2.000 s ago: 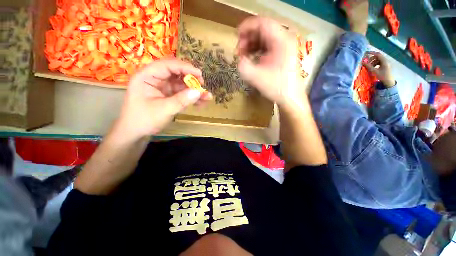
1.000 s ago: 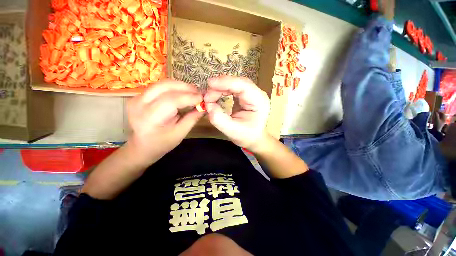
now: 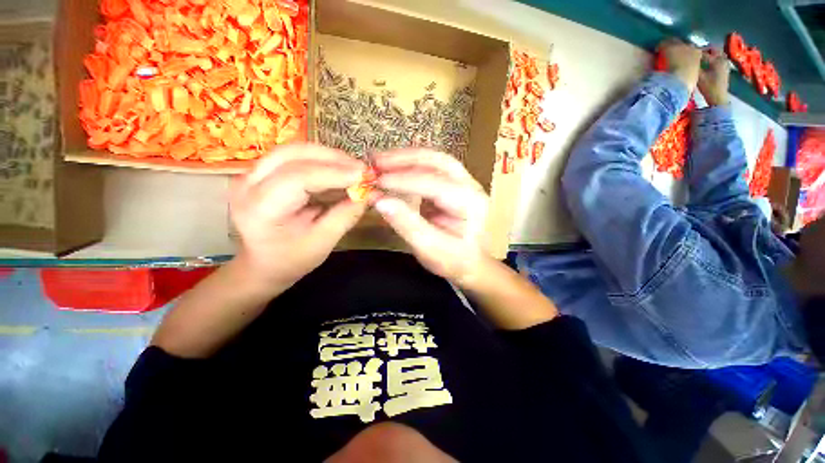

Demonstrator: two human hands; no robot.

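Observation:
My left hand [image 3: 294, 208] holds a small orange plastic part [image 3: 360, 191] between thumb and fingers, at the near edge of the box of metal parts [image 3: 493, 136]. My right hand [image 3: 434, 208] meets it from the right, its fingertips at the part's right end. Whether a small metal part is between those fingertips is hidden. The box of orange parts [image 3: 194, 81] is filled with a loose heap. Small grey metal parts [image 3: 398, 122] lie scattered in the middle box. Finished pieces [image 3: 525, 104] lie spread out right of that box.
A co-worker in a blue denim jacket [image 3: 651, 217] sits at right, both hands near the green ledge [image 3: 624, 27]. Larger orange-red parts [image 3: 753, 65] line the ledge. A neighbour's parts box [image 3: 77, 203] stands far left. A red bin [image 3: 99, 288] is below the bench edge.
My right hand came from over the metal-parts box to the orange part in my left hand, and both hands stay together there. The co-worker's arms have moved towards the ledge.

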